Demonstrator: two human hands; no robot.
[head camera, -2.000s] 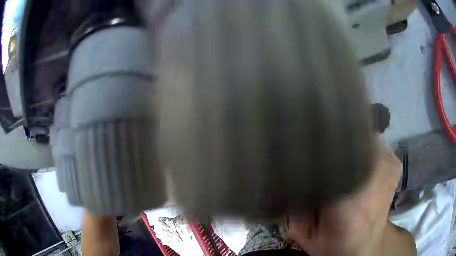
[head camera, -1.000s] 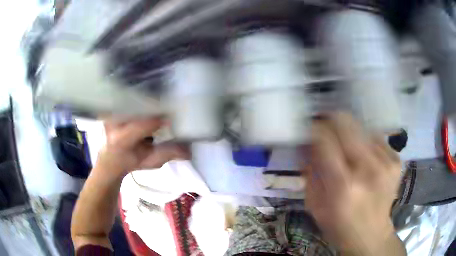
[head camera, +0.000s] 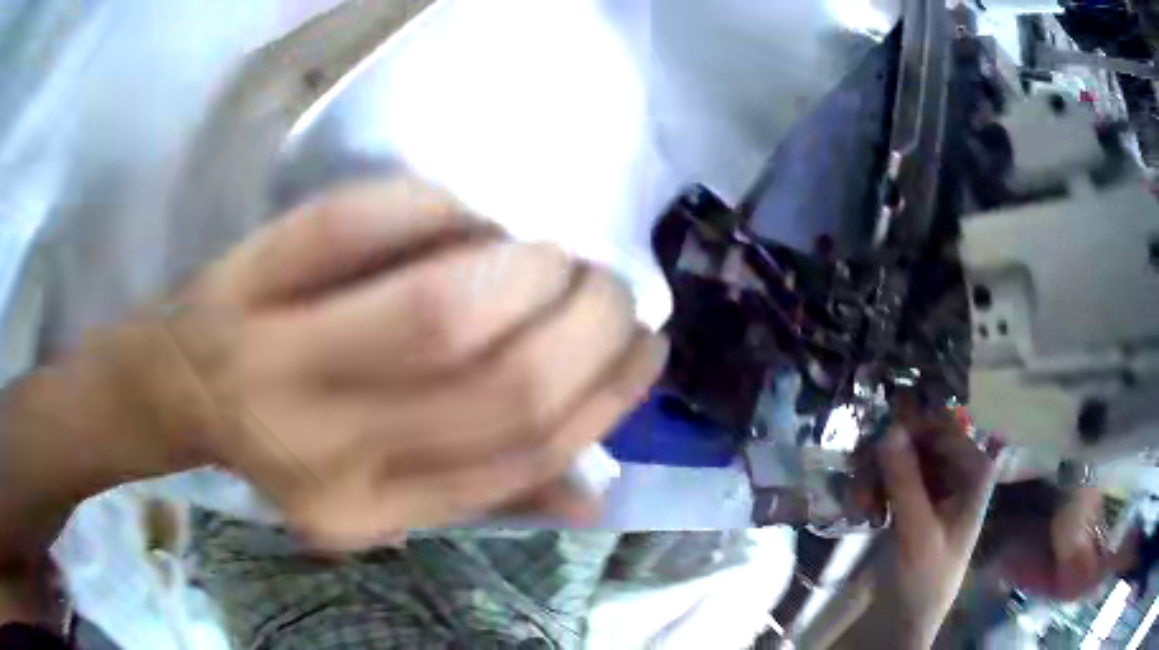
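Note:
My left hand (head camera: 445, 368) is large and blurred at the left, its fingers curled in front of the bright, smooth cloth plate (head camera: 534, 114). A small white thing (head camera: 595, 470) shows at its fingertips; whether it is gripped is unclear. My right hand (head camera: 934, 495) is at the lower right, its fingertips raised against the dark, oily looper area (head camera: 877, 305). What its fingers hold is hidden. More skin shows farther right, and I cannot tell which hand it belongs to.
The cream machine head (head camera: 1068, 305) stands at the right. A blue part (head camera: 674, 432) lies beside the loopers. Checked cloth (head camera: 381, 590) and white fabric (head camera: 699, 584) show below the machine edge.
The view has shifted strongly; the tension knobs and red scissors are out of view. The loopers and cloth plate now show. My left hand appears much larger and my right hand smaller.

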